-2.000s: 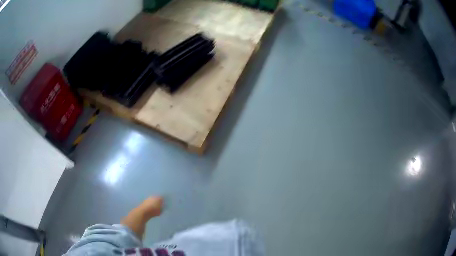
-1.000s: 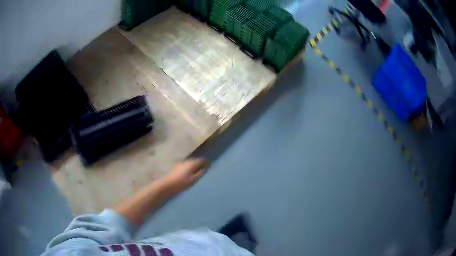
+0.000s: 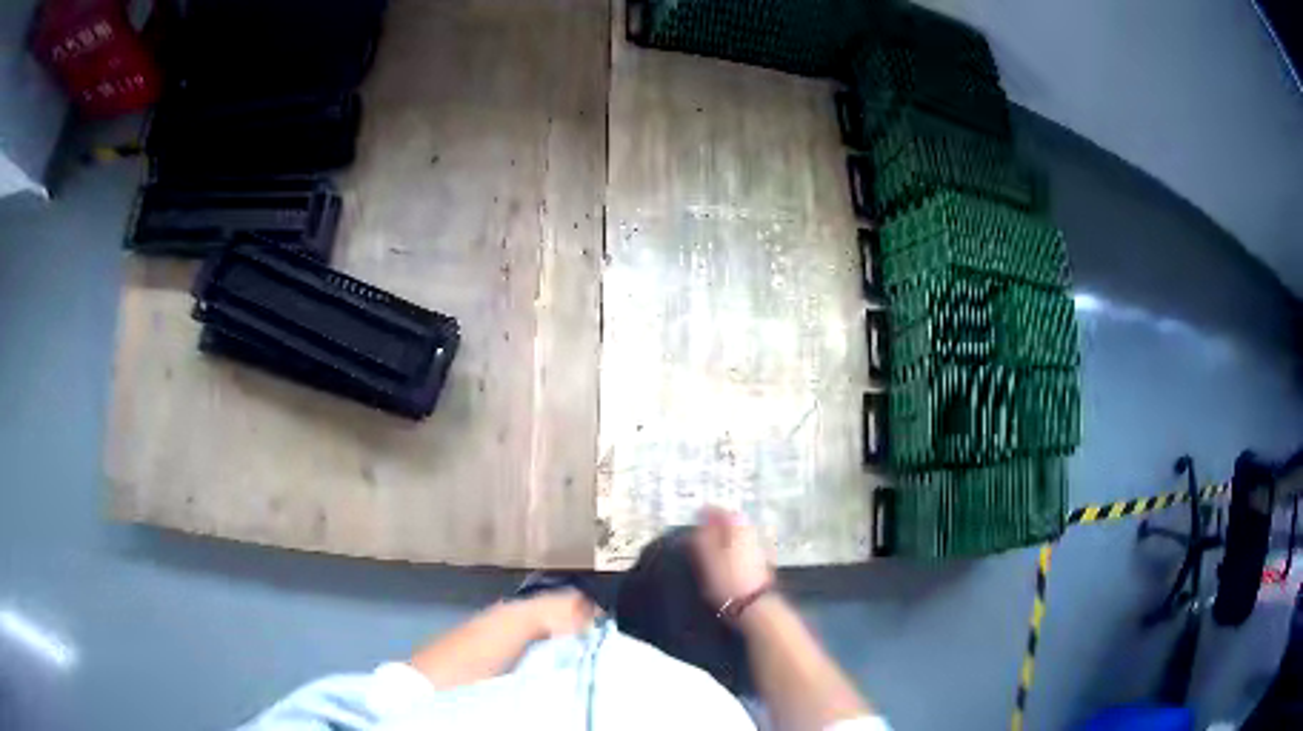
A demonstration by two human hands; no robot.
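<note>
The wooden platform (image 3: 572, 286) lies low in front of me. Black empty PCB racks (image 3: 336, 321) lie at its left, one at a slant on top of another. Loaded racks of green boards (image 3: 979, 336) stand in a row along its right side and back. My left hand (image 3: 560, 614) is low in view, short of the platform's near edge, blurred and partly hidden. My right hand (image 3: 732, 557), with a bracelet, is over the near edge beside my dark trouser leg (image 3: 679, 600). No rack is seen in either hand. Finger positions are unclear.
A red box (image 3: 93, 54) stands at the far left by a white cabinet corner (image 3: 17, 172). At the right are yellow-black floor tape (image 3: 1036, 628), a dark chair (image 3: 1243, 543) and part of a blue object (image 3: 1136, 718). A pale wall is at upper right.
The view has turned and moved to face the platform, with green racks now at right and black ones at left. My right hand has come into view. My left hand is lower in view.
</note>
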